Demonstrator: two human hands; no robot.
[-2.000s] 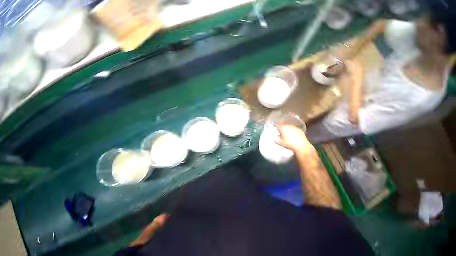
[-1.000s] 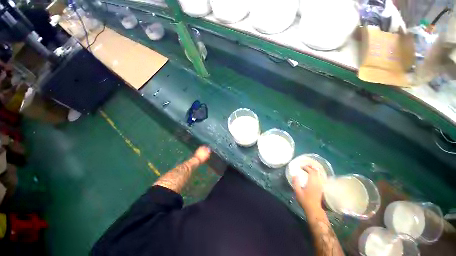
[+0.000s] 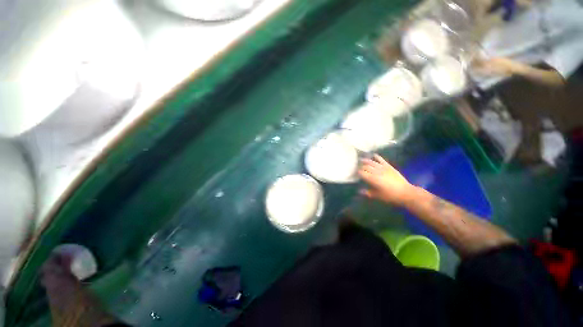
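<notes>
Clear round containers with white fill stand in a slanting row on the green surface. The nearest (image 3: pixel 295 203) stands a little apart from the second (image 3: pixel 331 158); others (image 3: pixel 369 126) run up to the right. My right hand (image 3: pixel 385 181) is beside the second, fingers apart, fingertips at its right edge. My left hand (image 3: pixel 59 278), blurred, is at the far lower left with its fingers over the side of another white-filled container (image 3: pixel 83 262); it seems to grip it. Its fingertips are partly hidden. A blue-and-black bundle (image 3: pixel 222 288) lies on the surface at the bottom.
A white shelf edge (image 3: pixel 156 99) with large white-filled containers runs along the upper left. A co-worker's arm (image 3: pixel 521 70) reaches to containers (image 3: pixel 444 75) at the upper right. A blue bin (image 3: pixel 450 188) and a yellow-green bucket (image 3: pixel 417 253) stand below my right forearm.
My view has turned. My left hand has moved from the bench's near edge to a container at the far side. My right hand no longer reaches over a container's top but is at one's side.
</notes>
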